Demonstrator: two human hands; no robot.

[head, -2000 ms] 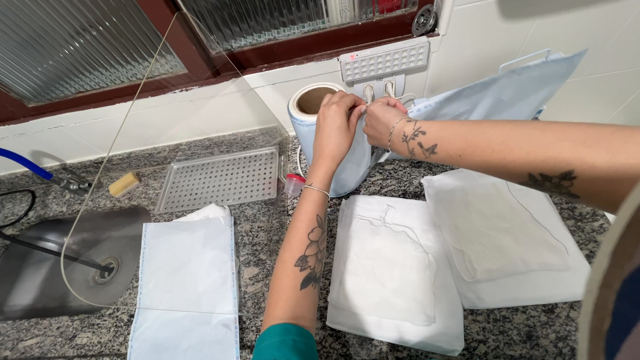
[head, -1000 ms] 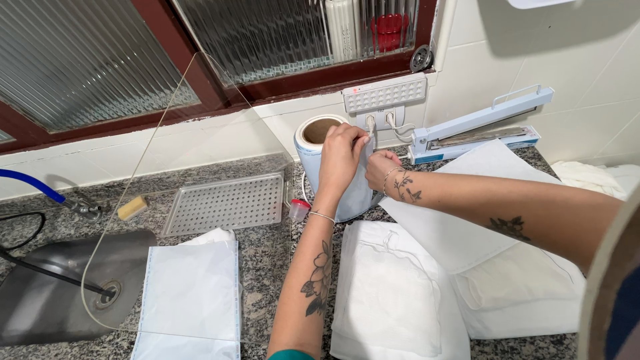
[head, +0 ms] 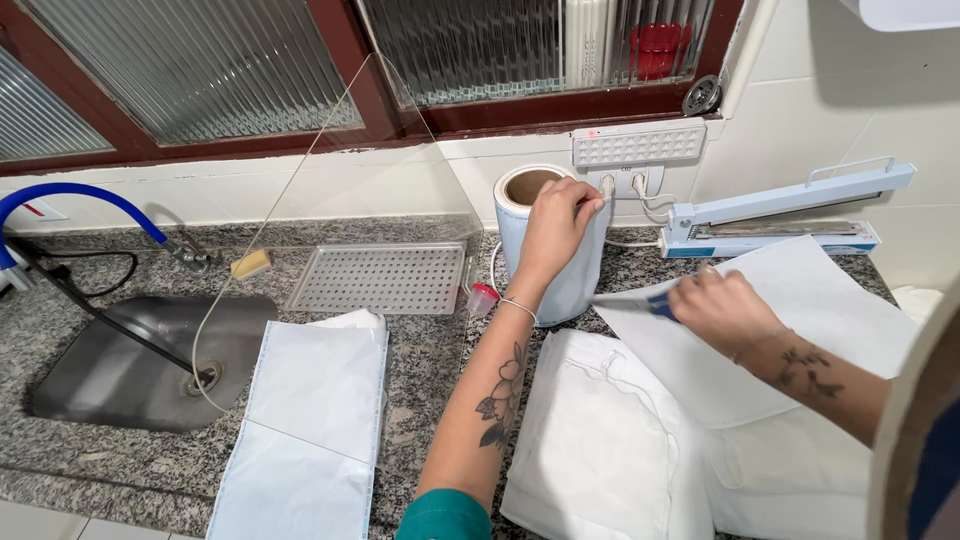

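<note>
My left hand (head: 564, 217) pinches the free edge of the pouch material at the top of an upright roll of sterilization pouch film (head: 551, 292). In my right hand (head: 716, 304) is a dark blue-handled tool (head: 660, 305), blurred, its kind not certain. Beneath that hand lies a cut sheet of pouch material (head: 802, 277), resting over folded white cloths. A folded white cloth bundle (head: 607, 442) with thin ties is nearer me. Behind the sheet stands a pale blue impulse heat sealer (head: 787, 202), its arm raised. Filled pouches (head: 315, 420) lie on the left.
A steel sink (head: 142, 367) with a blue hose tap (head: 82, 195) is at left. A yellow sponge (head: 250, 264), a perforated tray (head: 379, 277) and a red-capped cup (head: 481, 298) line the granite counter. A clear panel (head: 360, 112) stands across the sink side. An emergency light (head: 639, 142) hangs behind.
My right hand has moved away from the roll to the right. The sheet that stood raised in front of the sealer lies over the cloths. My left hand stays at the roll's top.
</note>
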